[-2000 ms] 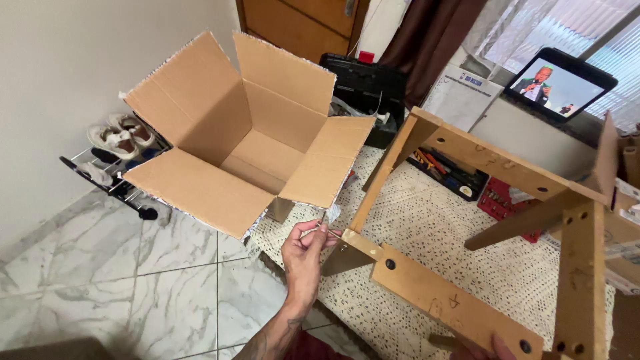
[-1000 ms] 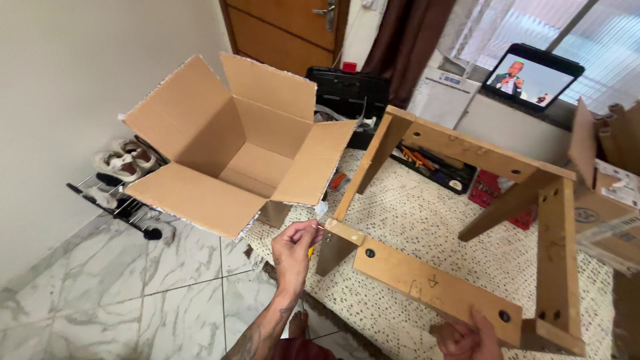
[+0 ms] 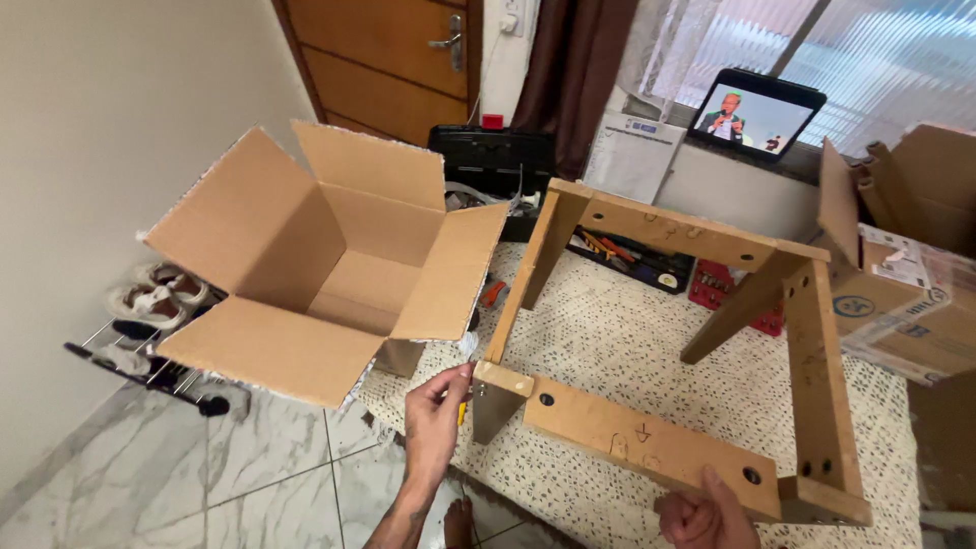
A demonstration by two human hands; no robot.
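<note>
A wooden frame with four legs (image 3: 648, 427) stands on a table covered by a patterned cloth. My left hand (image 3: 438, 412) is at its near left corner, thumb and forefinger pinched together beside the leg top; what lies between the fingertips is too small to tell. Small metal hardware shows on that leg just right of the fingers. My right hand (image 3: 709, 511) rests at the right part of the near rail, fingers curled below and thumb on its face. The rail bears pencil marks and dark round holes.
An open cardboard box (image 3: 366, 282) stands left of the frame. Behind are a black toolbox (image 3: 488, 149), a tool tray (image 3: 633, 263) and a red bit set (image 3: 713, 286). A taped carton (image 3: 900, 305) is at right, a tablet (image 3: 755, 114) by the window, a shoe rack (image 3: 145, 366) at left.
The view has shifted somewhat. My right hand shows more fully on the near rail than two seconds ago. My left hand stays at the same corner.
</note>
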